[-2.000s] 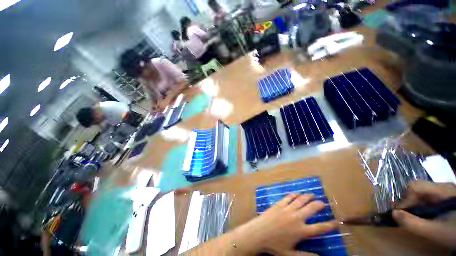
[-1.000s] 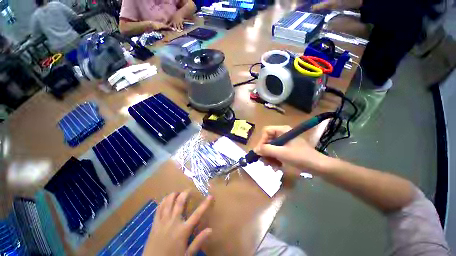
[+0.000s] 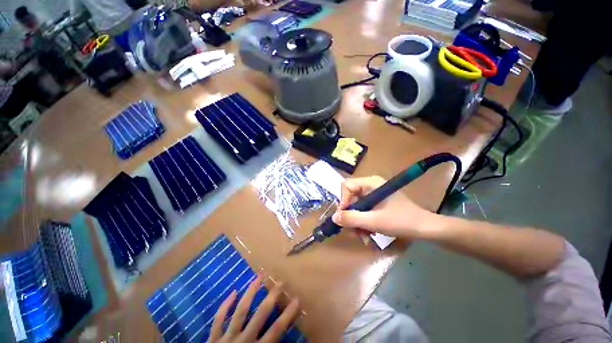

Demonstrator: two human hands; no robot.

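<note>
A blue solar cell sheet (image 3: 201,285) with pale parallel lines lies on the table at the bottom. My left hand (image 3: 251,318) rests on its right part with fingers spread, cut off by the bottom edge. My right hand (image 3: 379,211) holds the soldering iron (image 3: 392,185) like a pen. Its metal tip points down-left, right of the sheet and apart from it. A messy heap of silver ribbon pieces (image 3: 288,191) lies beyond the tip. A thin strip lies near the sheet's upper right edge.
Dark cell stacks (image 3: 186,172) stand in a row on a pale sheet. A finished blue stack (image 3: 33,288) is at the left. Behind the heap are the iron stand with yellow sponge (image 3: 345,153), a grey ribbed housing (image 3: 305,80) and the soldering station (image 3: 446,100).
Since one second ago, the view has shifted and shows more of the sheet. The iron's tip has moved from the ribbon heap toward the sheet. My left hand's fingers remain spread.
</note>
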